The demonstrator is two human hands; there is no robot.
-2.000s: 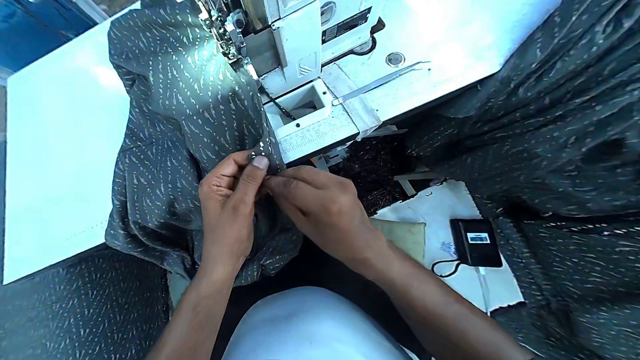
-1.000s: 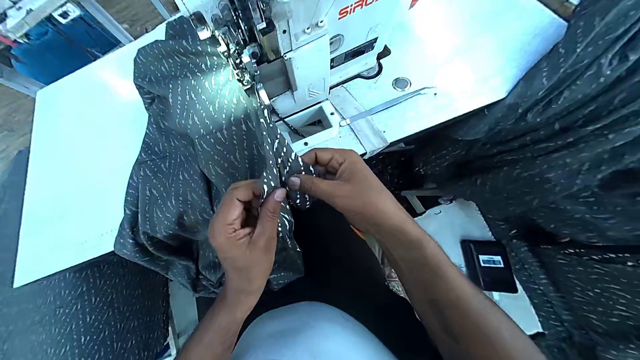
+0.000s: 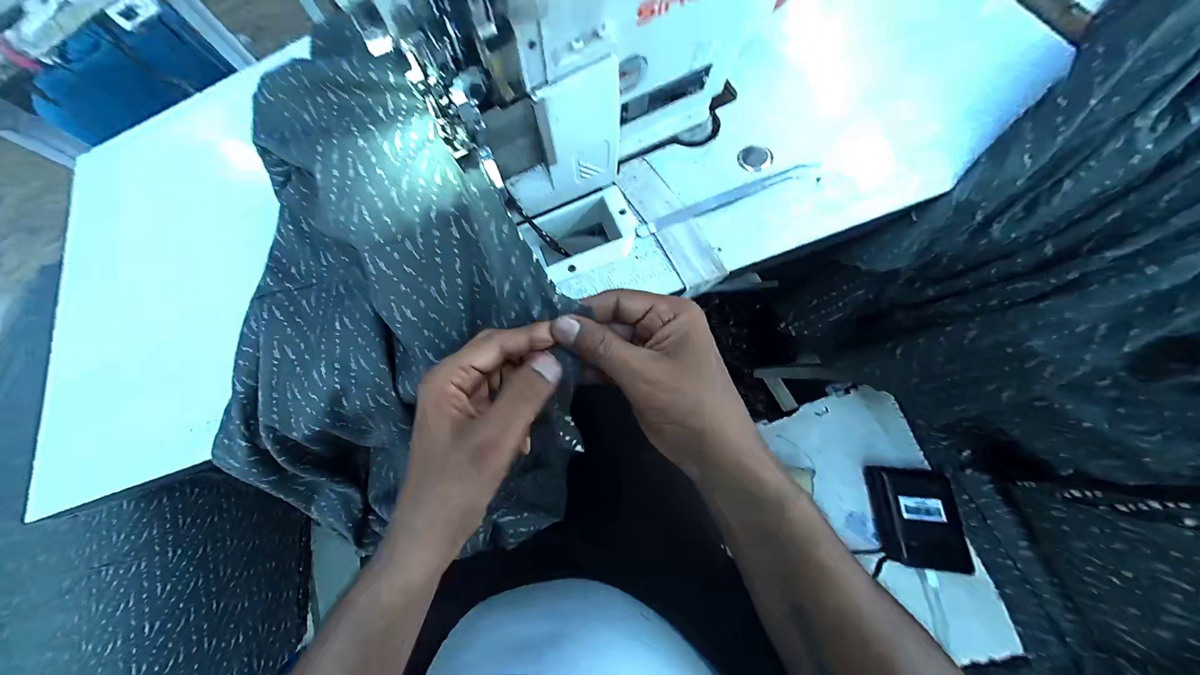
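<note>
Dark grey fabric with small white dashes (image 3: 347,309) lies over the table and hangs off its front edge. Its upper part is under the lit needle and presser-foot area of an industrial sewing machine (image 3: 581,122). My left hand (image 3: 478,412) pinches the fabric's right edge between thumb and forefinger. Touching it, my right hand (image 3: 656,366) grips the same edge just below the machine's open recess (image 3: 586,234). The fingertips partly hide the edge between them.
The white tabletop (image 3: 150,281) spreads to both sides of the machine. More patterned fabric (image 3: 1059,309) hangs at the right. A black box with a label (image 3: 923,520) rests on a pale cloth (image 3: 844,450) at lower right. A blue container (image 3: 131,70) stands at upper left.
Both hands keep to the fabric's right edge. The pale-backed strip of edge seen raised between the fingers a second ago now lies flatter, its dark side showing.
</note>
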